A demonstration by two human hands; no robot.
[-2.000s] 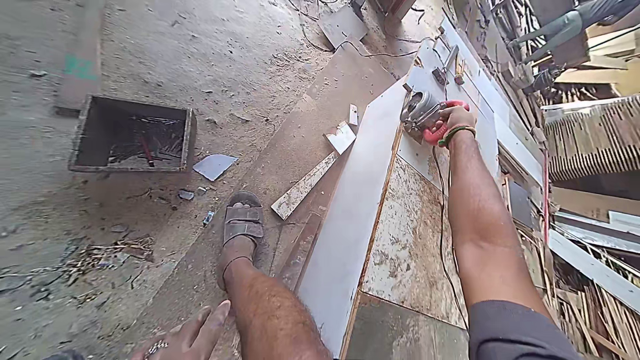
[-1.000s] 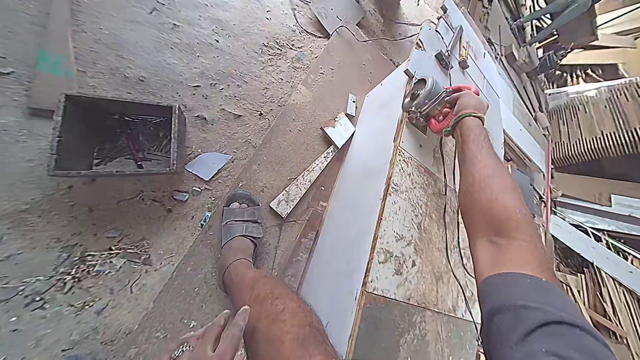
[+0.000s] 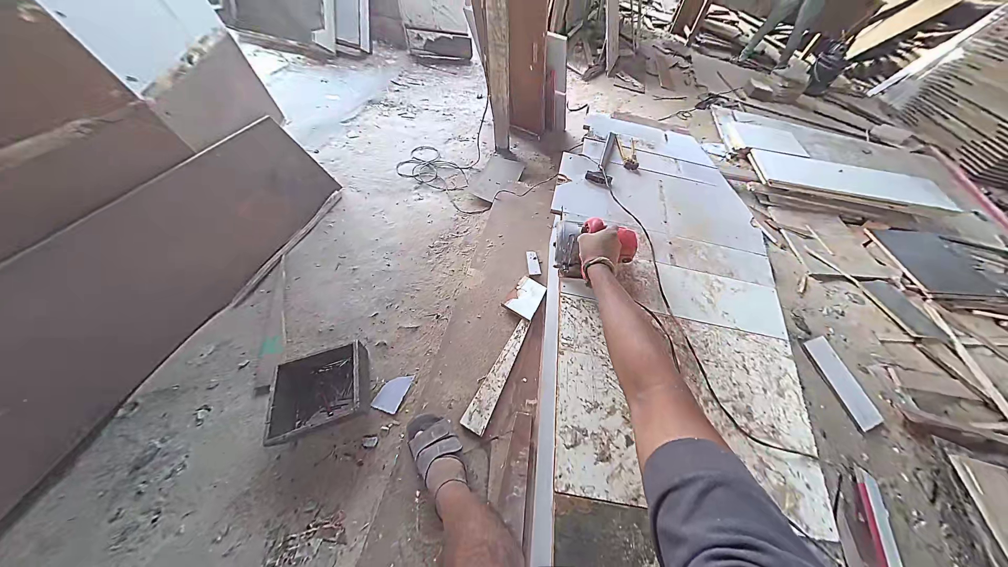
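Observation:
My right hand [image 3: 600,246] grips the red handle of a portable circular saw [image 3: 568,250], which rests on the white-faced boards near their left edge. A long narrow white strip [image 3: 546,394] runs along that edge, toward me from the saw. The saw's dark cord [image 3: 693,346] trails over stained boards [image 3: 602,402] to the right of my forearm. Beyond the saw, a hammer [image 3: 602,169] and a small yellow-handled tool [image 3: 628,153] lie on the boards. My left hand is out of view.
A box of nails or metal bits [image 3: 358,382] stands on the dusty floor beside my sandalled foot [image 3: 435,445]. Board offcuts [image 3: 496,378] lie near the foot. Large panels [image 3: 157,291] lean at left, a wooden post [image 3: 498,79] stands ahead, and scrap wood lies at right.
The saw and my right hand now sit at a different angle to the boards, and the white strip looks narrower. My left hand has left the view. The view has swung wider and left.

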